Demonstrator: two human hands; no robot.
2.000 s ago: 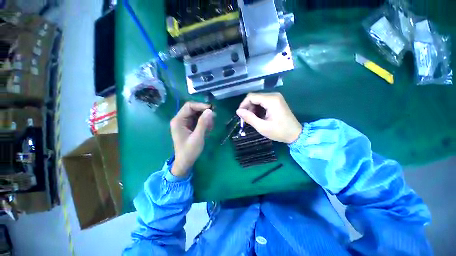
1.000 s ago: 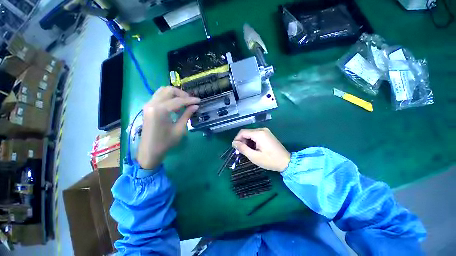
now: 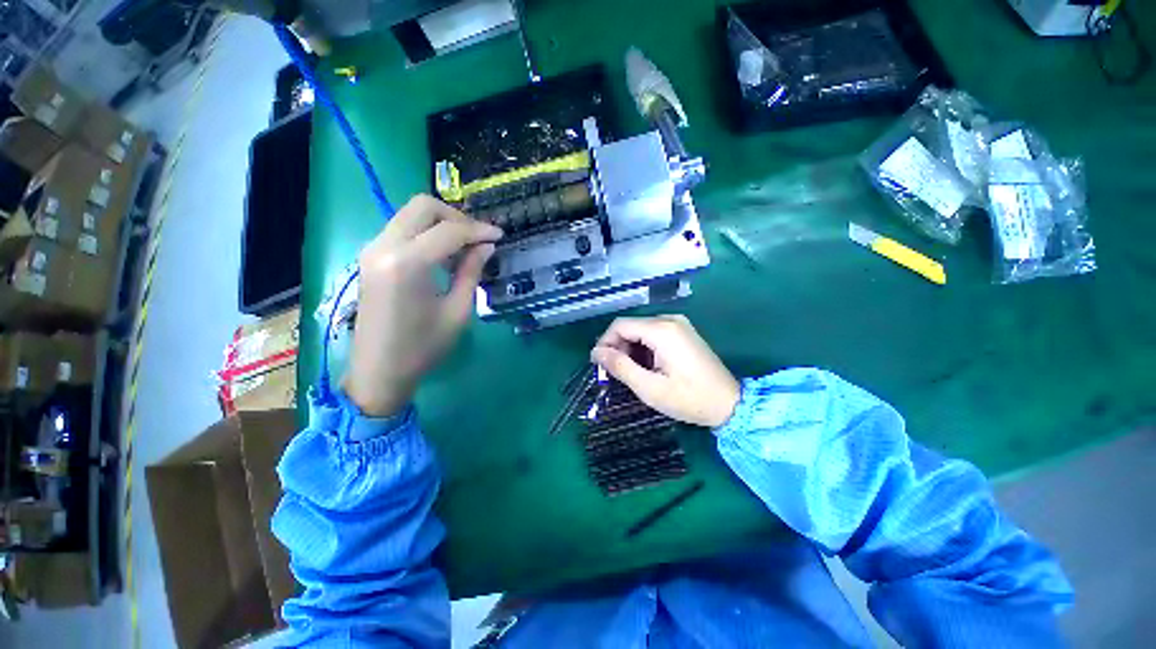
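Note:
The silver hand-cranked machine (image 3: 596,266) stands on the green mat, with a dark ribbed roller (image 3: 533,205) and a yellow bar (image 3: 520,174) across it. My left hand (image 3: 425,285) is at the machine's front left; thumb and finger pinch what looks like the end of a thin dark strip at the roller's front edge, mostly hidden by the fingers. My right hand (image 3: 666,368) is in front of the machine, its fingertips closed on thin dark strips (image 3: 574,399) that point down and left. A row of dark strips (image 3: 634,450) lies below it, with one loose strip (image 3: 664,508) nearer me.
A black catch tray (image 3: 463,127) with small bits is behind the machine. A yellow knife (image 3: 898,252), labelled clear bags (image 3: 1014,203) and a second black tray (image 3: 824,64) are to the right. A blue cord (image 3: 342,121) runs at left. An open cardboard box (image 3: 209,533) is on the floor.
My left hand has gone from in front of the machine up to its roller and has stayed there over the last second. My right hand remains by the strip row. The view has shifted.

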